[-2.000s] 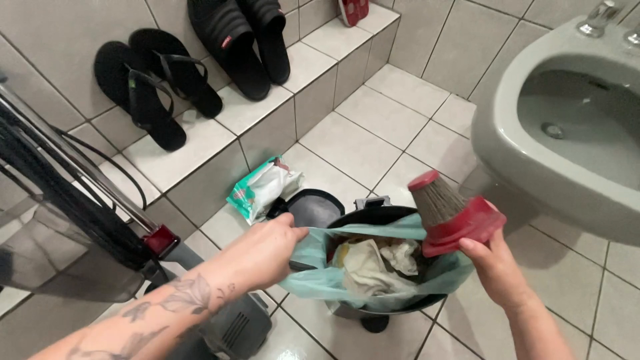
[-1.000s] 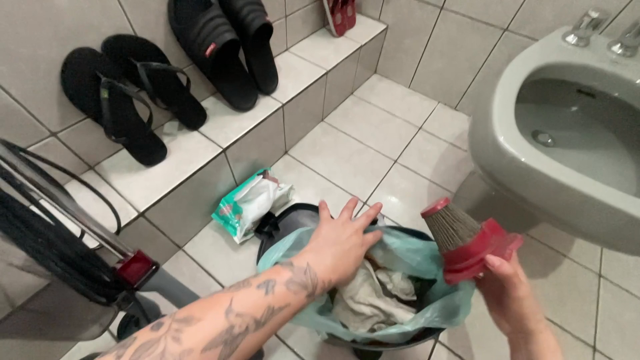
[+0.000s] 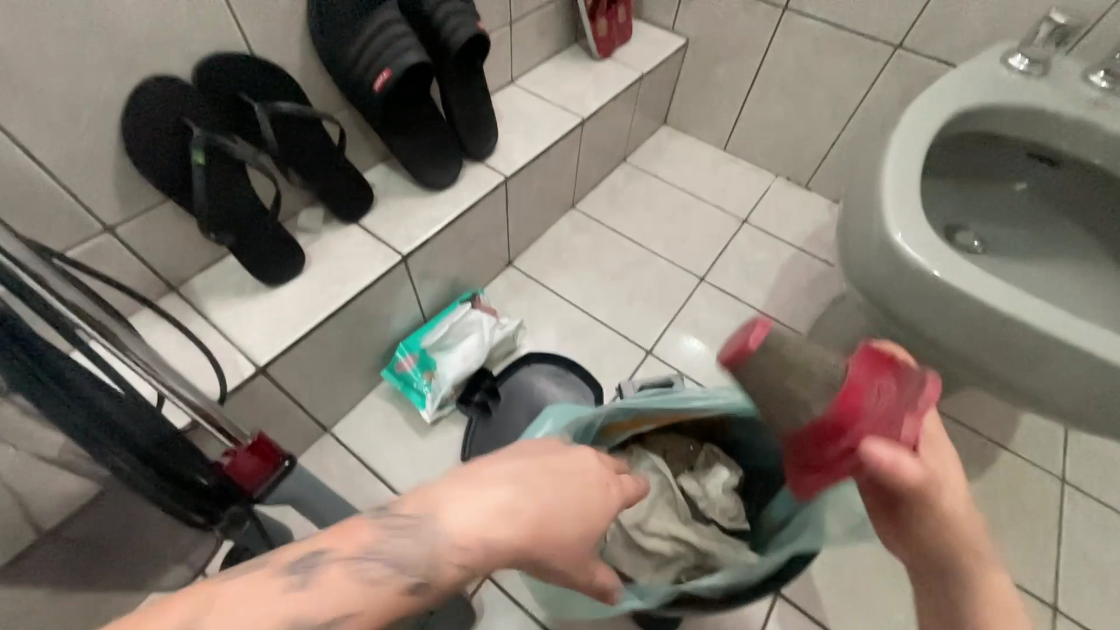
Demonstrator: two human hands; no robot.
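My right hand [image 3: 919,490] grips a red plastic vacuum filter [image 3: 796,385] with a grey, dusty pleated body, tilted over the right side of a small trash bin. A pale green bag [image 3: 560,429] lines the bin, and crumpled tissues and greyish waste [image 3: 674,516] lie inside it. My left hand [image 3: 551,507], on a tattooed forearm, is at the left side of the bag's mouth with the fingers apart and bent; whether the fingertips touch the bag or waste cannot be told. The bin's dark lid [image 3: 542,394] is swung back behind it.
A green and white wipes pack [image 3: 446,350] lies on the floor by a tiled step [image 3: 455,210]. Black flip-flops [image 3: 210,166], black slides [image 3: 394,96] and red footwear [image 3: 605,24] stand on the step. A vacuum cleaner [image 3: 254,464] is at left, a bidet [image 3: 901,219] at right.
My left hand was at the bag's rim, then spread over the back of the bin; now it is lower, at the left side. The filter stays in my right hand.
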